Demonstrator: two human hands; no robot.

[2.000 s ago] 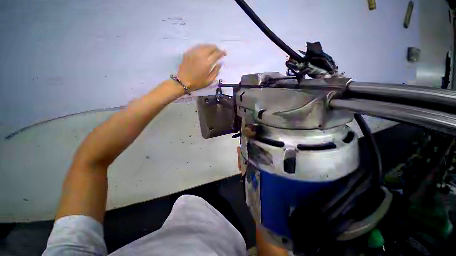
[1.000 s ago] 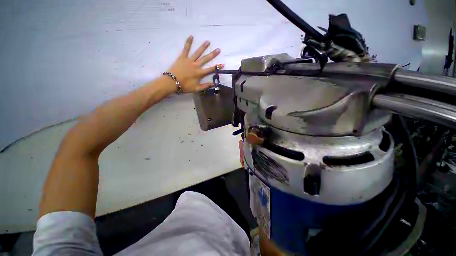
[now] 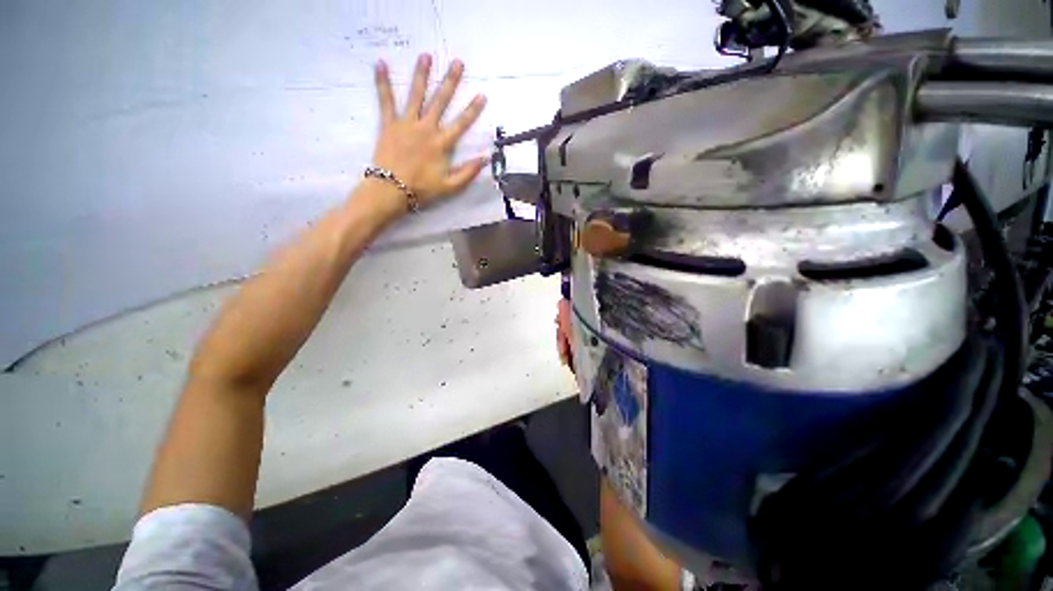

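Observation:
The straight knife cutting machine, silver above and blue below, fills the right half of the view. Its flat metal base plate shows at the machine's left, beside the edge of the white marker paper. Thin upright guard parts stand above the plate. My left hand lies palm down on the paper with fingers spread, holding nothing, its thumb close to the guard. My right hand is mostly hidden behind the motor; a few fingertips show at its left side. The handle and the blade's cutting edge are hidden.
The pale table curves below the paper edge, with small dark specks on it. Metal bars extend right from the machine top. Black cables hang at the right. My shirt and the dark floor are at the bottom.
The machine looks larger and its top sits higher in view. My left hand, blurred with fingers together at first, is now spread flat and farther left. The view has shifted.

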